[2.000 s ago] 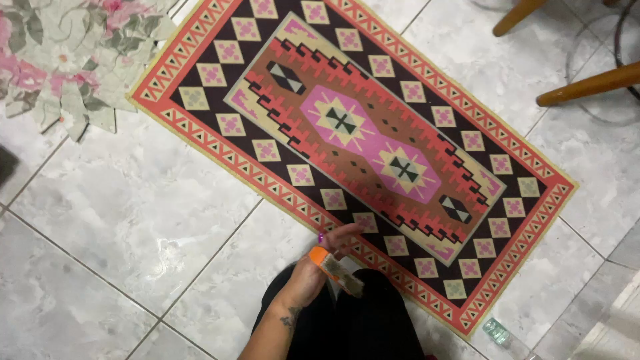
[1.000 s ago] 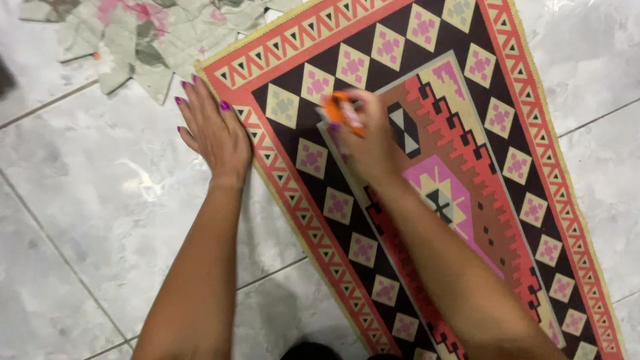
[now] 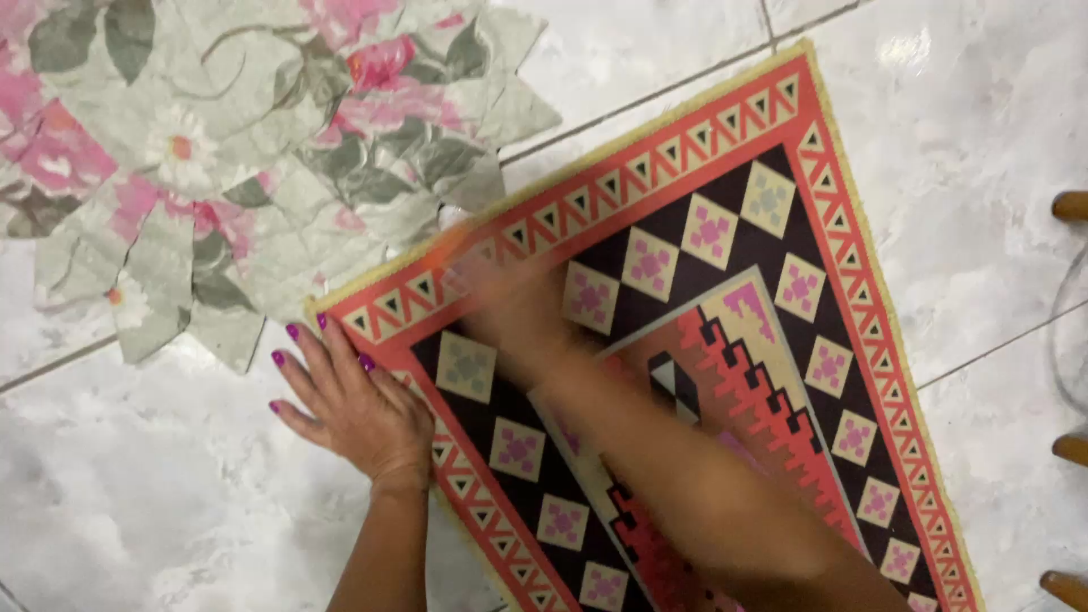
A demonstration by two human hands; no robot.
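Note:
A patterned rug (image 3: pixel 701 234) with a red border and dark diamond band lies on the tiled floor. My left hand (image 3: pixel 361 404) rests palm down at the rug's near left corner, fingers spread, thumb and index fingertip over its edge. My right hand (image 3: pixel 506 297), blurred by motion, is over the rug's upper left border, holding an orange object (image 3: pixel 446 246) too blurred to identify. Beside that edge lies a floral mat (image 3: pixel 280 161) with pointed, leaf-like edges in pale green and pink.
Light marbled floor tiles (image 3: pixel 153 476) with dark joints surround the rug. Wooden furniture legs (image 3: pixel 1071 449) stand at the right edge, with a thin curved line, possibly a cable, beside them.
My right hand has moved from the diamond band to the rug's border near the floral mat, with the orange object still in it. My left hand stays at the rug's corner.

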